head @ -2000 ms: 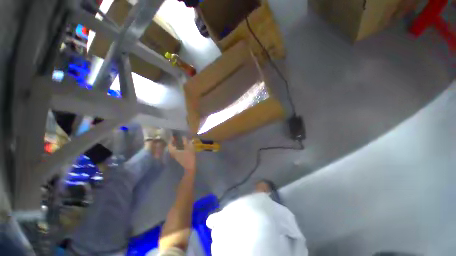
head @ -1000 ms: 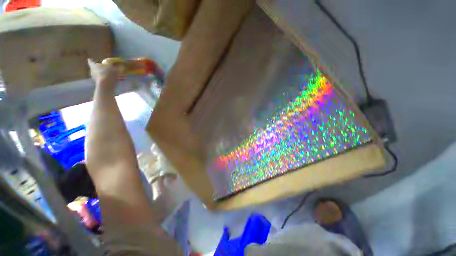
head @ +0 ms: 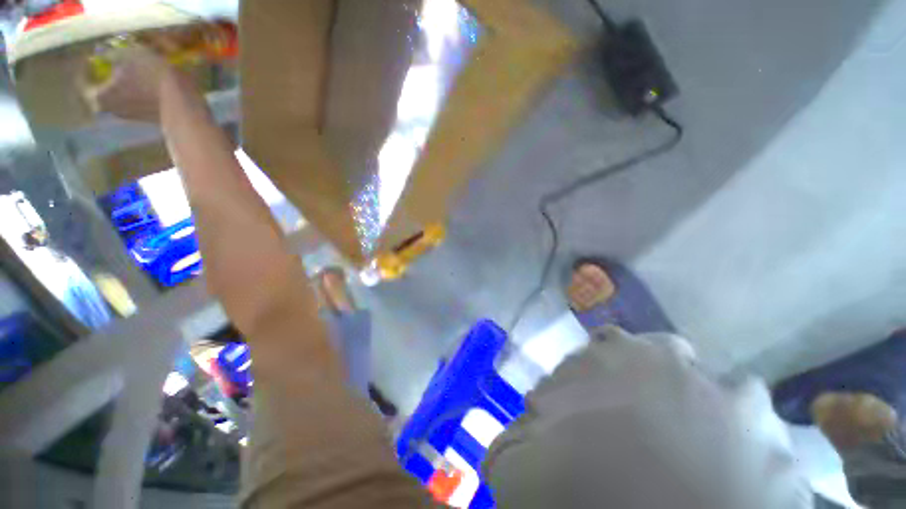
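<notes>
My left hand (head: pixel 129 84), at the end of a bare forearm reaching to the upper left, is closed around the yellow-capped end of a drink bottle (head: pixel 204 42). The bottle lies sideways, with amber and red showing beyond my fingers; image blur hides the exact grip. An open brown carton (head: pixel 288 119) with shiny film (head: pixel 407 109) inside stands right of the forearm. My right hand is not in view.
A yellow object with a dark mark (head: pixel 412 249) lies by the carton. A black adapter (head: pixel 636 70) and cable lie on the grey floor. A blue stool (head: pixel 452 388) is at lower centre. Pale frame bars (head: pixel 139 348) cross the left side. Shod feet (head: pixel 621 293) show at right.
My left hand has moved from beside the carton's lower corner to the upper left and taken hold of the bottle. The view has shifted, bringing the stool and feet further in.
</notes>
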